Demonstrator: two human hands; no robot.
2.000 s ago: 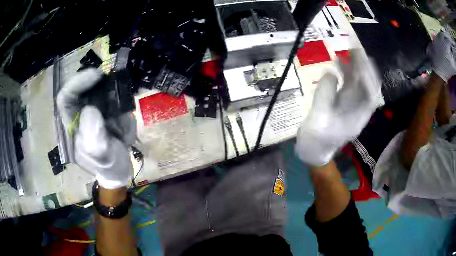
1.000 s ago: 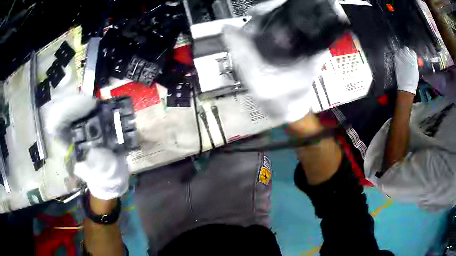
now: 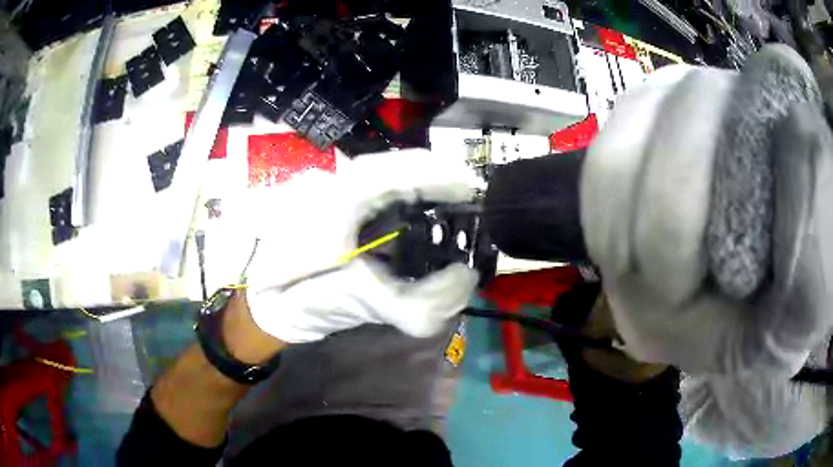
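My left hand (image 3: 338, 251), in a white glove, grips a black housing (image 3: 422, 242) between thumb and fingers, at the centre. A yellow lead wire (image 3: 370, 246) runs from the housing across the glove toward the wrist. My right hand (image 3: 703, 210), gloved and large at the right, is closed around a thick black electric screwdriver (image 3: 539, 205). The screwdriver lies level and points left, its front end close to the housing. Whether the tip touches the housing cannot be told. A black cord (image 3: 539, 324) runs below the tool.
The screw feeder (image 3: 511, 102) stands behind the hands. Loose black parts (image 3: 320, 114) are piled left of it, near a red-blocked sheet (image 3: 290, 157). Metal profiles (image 3: 212, 137) and flat black plates (image 3: 144, 71) lie at left. Red stools (image 3: 525, 365) stand below the bench.
My left hand has moved right with the housing. My right hand, empty at first, now holds the screwdriver and has moved right and nearer the camera, bringing the tool level with the housing.
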